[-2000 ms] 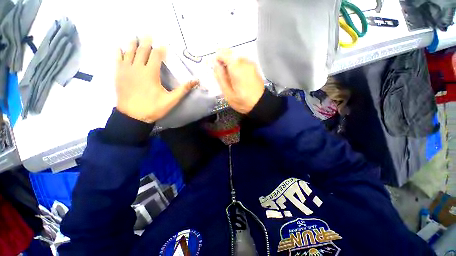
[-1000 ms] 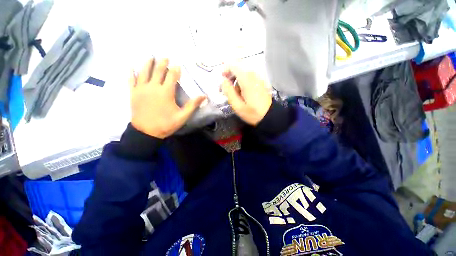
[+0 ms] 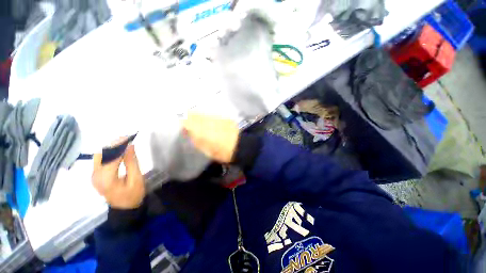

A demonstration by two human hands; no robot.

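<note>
My left hand (image 3: 120, 178) is raised at the left over the table's front edge, with a small dark piece (image 3: 116, 149) between its fingertips. My right hand (image 3: 213, 136) is on a light grey cut piece (image 3: 176, 152) near the table's front edge; its fingers are blurred and seem closed on the cloth. The grey fabric pile (image 3: 248, 66) lies beyond my right hand. The needle area (image 3: 173, 50) of the white sewing machine is uncovered beyond the hands, below blue "JACK" lettering (image 3: 211, 16).
A stack of grey cut pieces (image 3: 53, 154) lies left of my left hand. Scissors (image 3: 286, 58) with green and yellow handles and a dark slim tool (image 3: 318, 45) lie at the right. A red crate (image 3: 424, 53) stands beyond the table, right.
The view has swung, showing more of the machine. My left hand has left the cloth and moved left, now with a dark piece in its fingers. The grey piece is now bunched at my right hand.
</note>
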